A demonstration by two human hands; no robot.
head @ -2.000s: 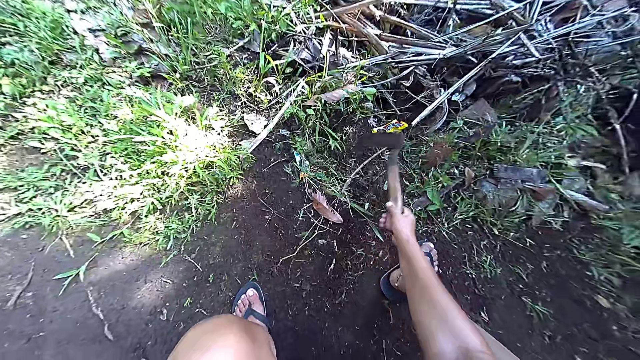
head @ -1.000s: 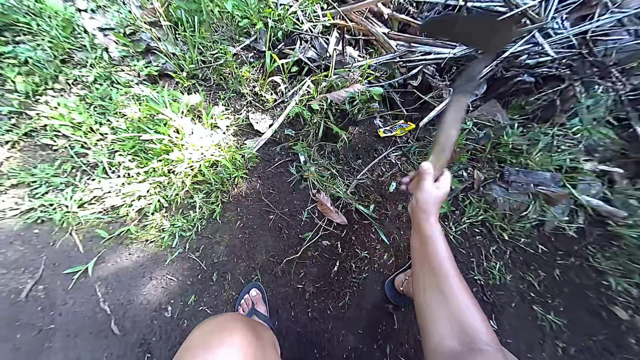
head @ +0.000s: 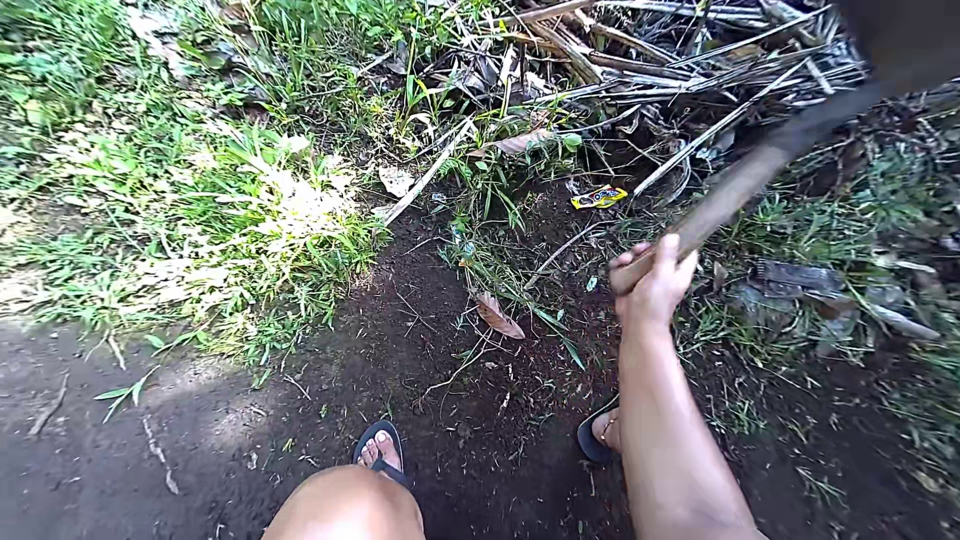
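My right hand (head: pixel 656 277) is closed around the lower end of a wooden handle (head: pixel 739 184) that slants up to the right. At its far end a dark, blurred tool head (head: pixel 911 37) is raised at the top right corner, partly cut off by the frame; its exact kind I cannot tell. Left of the handle, a crumpled yellow wrapper (head: pixel 598 197) lies on dark soil. Below it are uprooted-looking grass blades (head: pixel 499 262) and a dry brown leaf (head: pixel 499 316). My left hand is out of view.
Dry stalks and sticks (head: pixel 637 52) are heaped at the top right. Green grass (head: pixel 225 225) covers the left side. A dark weathered block (head: pixel 799 277) lies in the weeds at right. My sandaled feet (head: pixel 381 450) stand apart on bare soil (head: pixel 465 450).
Two seconds ago the tool head was low beside the yellow wrapper; it has risen up and to the right, with my right hand still on the handle.
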